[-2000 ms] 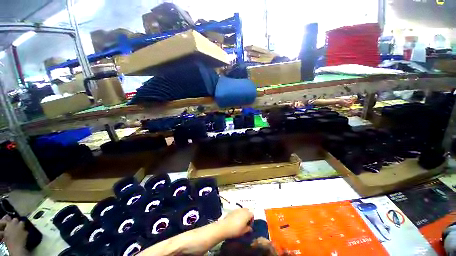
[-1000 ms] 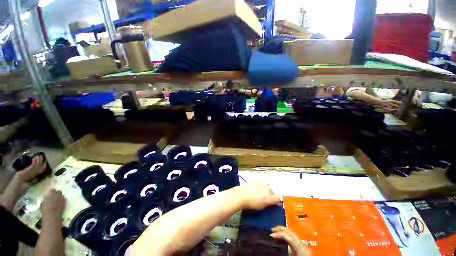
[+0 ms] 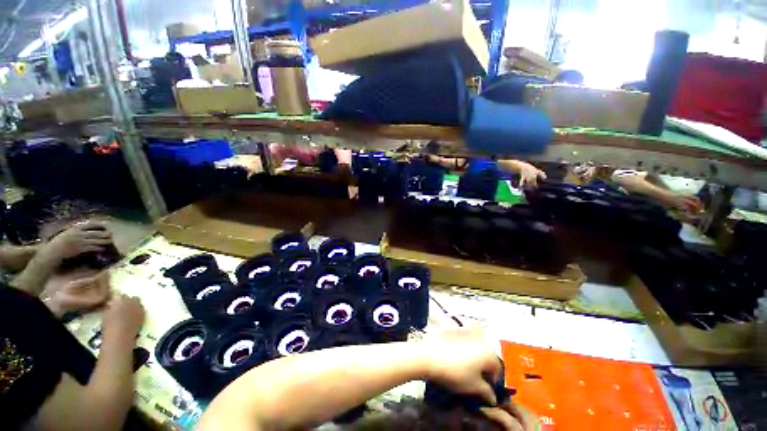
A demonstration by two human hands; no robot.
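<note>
My left hand [image 3: 464, 364] reaches in from the lower left, its fingers curled over a dark navy or black piece [image 3: 450, 397] low in the view. My right hand [image 3: 510, 416] is at the piece's right edge, mostly cut off by the bottom of the picture, with its fingers against the piece. The hands hide much of the piece, so its shape is unclear. Left of it, black cylindrical units [image 3: 288, 300] stand in a tight cluster, pale rings facing up. A thin lead wire [image 3: 446, 310] sticks up beside the cluster.
An orange printed carton sheet [image 3: 580, 389] lies right of my hands. Shallow cardboard trays [image 3: 484, 274] with black units stand behind. A loaded shelf [image 3: 404, 135] crosses above. A neighbour's hands [image 3: 80, 244] work at the left; other people's hands [image 3: 530, 174] show beyond the trays.
The view has swung left, so the scene shifts right. The dark piece lay flatter between my hands a second ago; now my hands are closer together over it and cover more of it.
</note>
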